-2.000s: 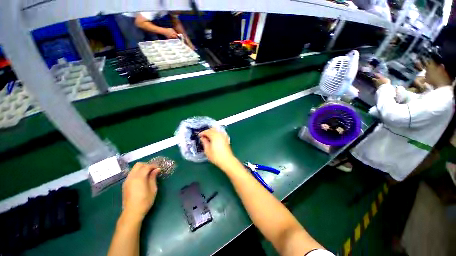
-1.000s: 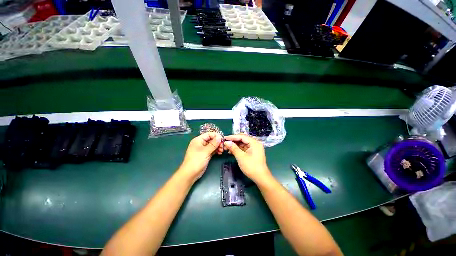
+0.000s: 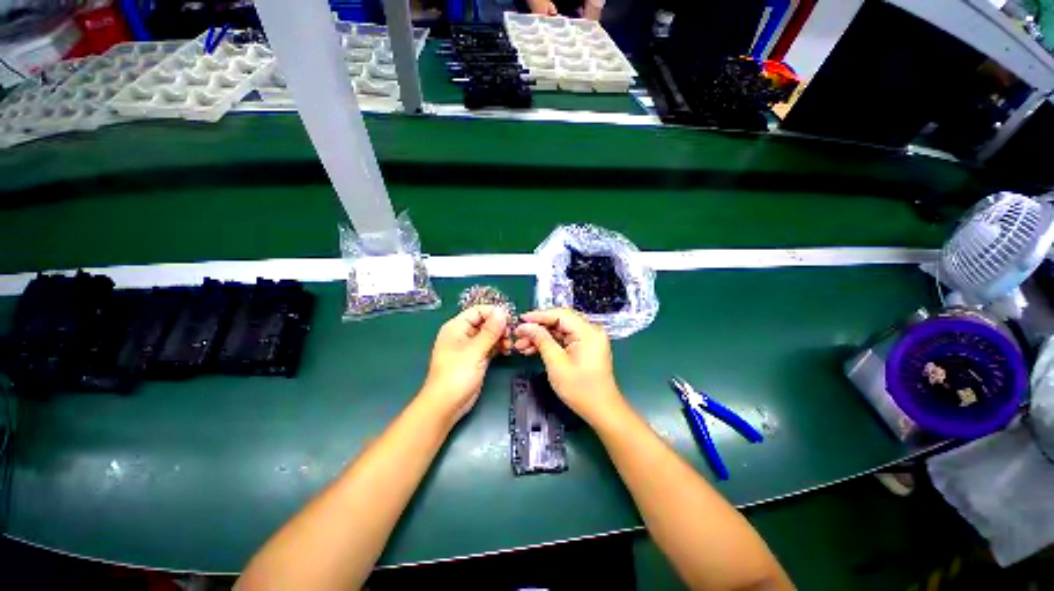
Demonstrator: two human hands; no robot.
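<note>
My left hand (image 3: 465,356) and my right hand (image 3: 569,356) meet fingertip to fingertip at mid-bench. The fingers of each are pinched; a tiny dark piece shows between them, too small to name. A loose pile of metal pins (image 3: 483,299) lies just behind my left fingertips, partly hidden. A black plastic housing (image 3: 537,433) lies on the green bench (image 3: 381,462) just below my hands. The open clear bag (image 3: 638,277) holds a heap of small black parts (image 3: 598,281) behind my right hand. The blue-handled cutters (image 3: 706,425) lie open at right.
A row of black housings (image 3: 162,335) lies at left. A labelled zip bag of pins (image 3: 387,281) sits at the foot of the white post (image 3: 329,121). A purple fan (image 3: 957,376) and a white fan (image 3: 996,248) stand at right. White trays (image 3: 572,52) lie across the line.
From two seconds ago, my right hand has left the clear bag and my left hand the pin pile; they have come together. Over the last second they stay almost still.
</note>
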